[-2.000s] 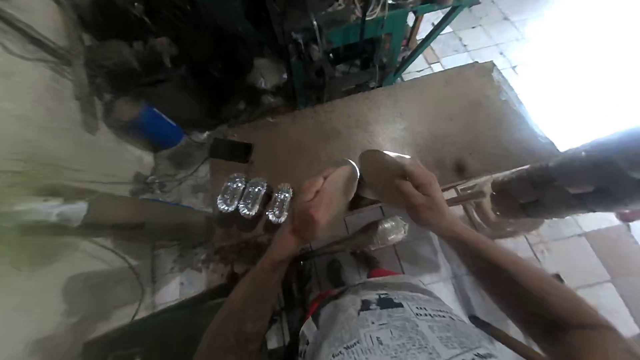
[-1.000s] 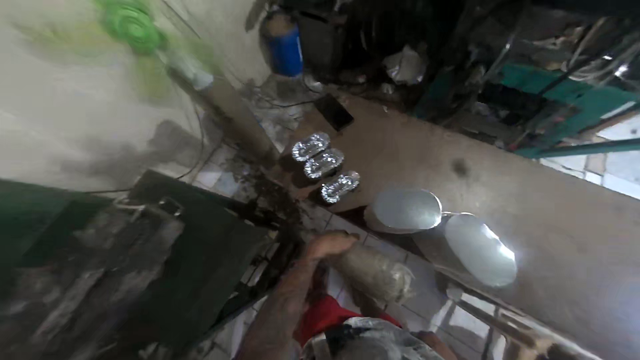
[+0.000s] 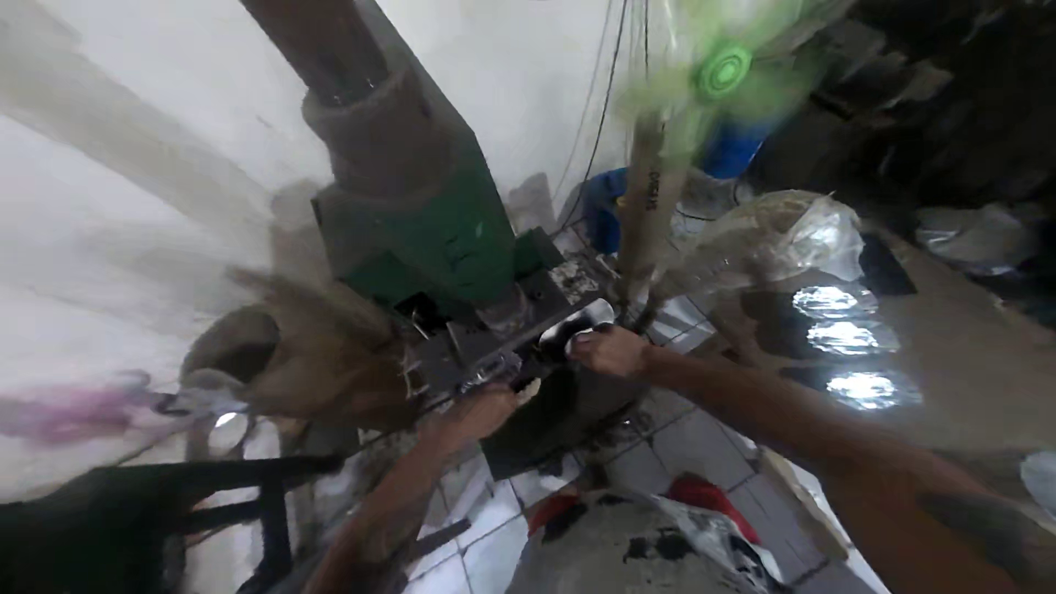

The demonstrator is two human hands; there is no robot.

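Observation:
My right hand (image 3: pixel 609 351) grips the near edge of a shiny oval metal plate (image 3: pixel 596 313) over the bed of a green press machine (image 3: pixel 437 239). To its left, my left hand (image 3: pixel 487 410) is at the machine's front edge, beside a shiny, crinkled metal piece (image 3: pixel 493 370); a small pale object (image 3: pixel 528 391) shows at its fingers. Whether the left hand holds either one is not plain. Three shiny fluted metal molds (image 3: pixel 851 337) lie in a row on the brown table at the right.
A cardboard tube (image 3: pixel 652 198) stands behind the machine, near a green fan (image 3: pixel 726 73) and a plastic-wrapped roll (image 3: pixel 767 239). The brown table (image 3: pixel 982 363) is at the right. A dark green frame (image 3: pixel 206 487) stands at the lower left, and a brown sack (image 3: pixel 330 363) beside the machine.
The view has swung left from the table to the press. Two seconds ago each hand held an oval plate above the table; one second ago two plates lay on it. Both hands are now at the machine.

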